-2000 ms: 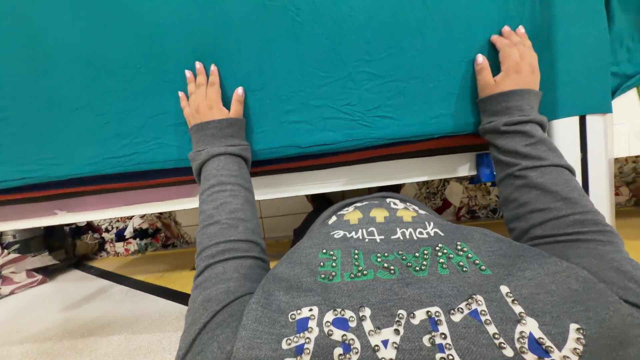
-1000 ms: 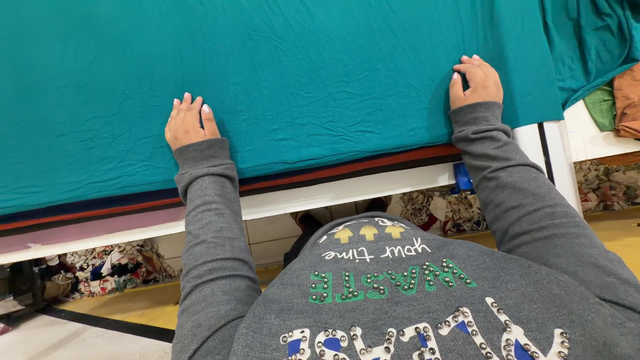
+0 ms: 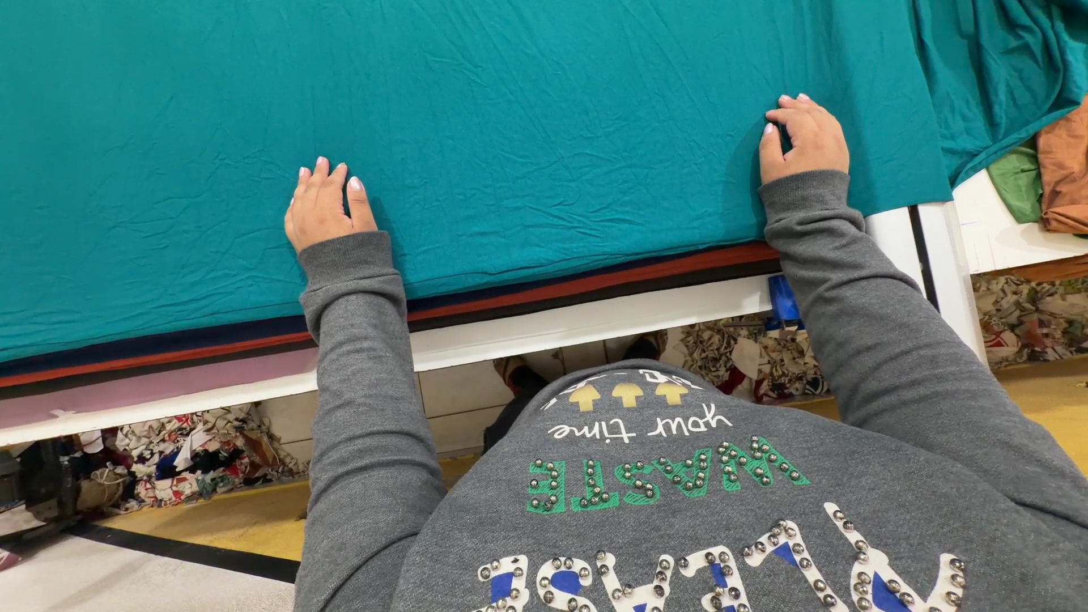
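Teal fabric (image 3: 552,127) lies spread in a wide, lightly wrinkled sheet over a stack of layers. Navy, rust-red (image 3: 595,279) and dark brown edges show beneath it along the near side. My left hand (image 3: 327,204) rests on the teal sheet near its front edge, thumb apart from the fingers. Farther right, my right hand (image 3: 803,140) lies on the same sheet, fingers bent a little and thumb spread. Neither hand grips anything that shows. Both forearms are in grey sweatshirt sleeves and reach over the white table edge (image 3: 510,333).
More teal fabric (image 3: 1003,76) hangs in folds at the right, beside green (image 3: 1016,183) and orange-brown cloth (image 3: 1064,170). Heaps of fabric scraps (image 3: 183,450) lie below the table. A blue object (image 3: 784,297) sits under the edge near my right forearm.
My right hand's fingers are more bent than two seconds ago. Both hands remain on the teal fabric. The view has shifted, with more of the right side showing.
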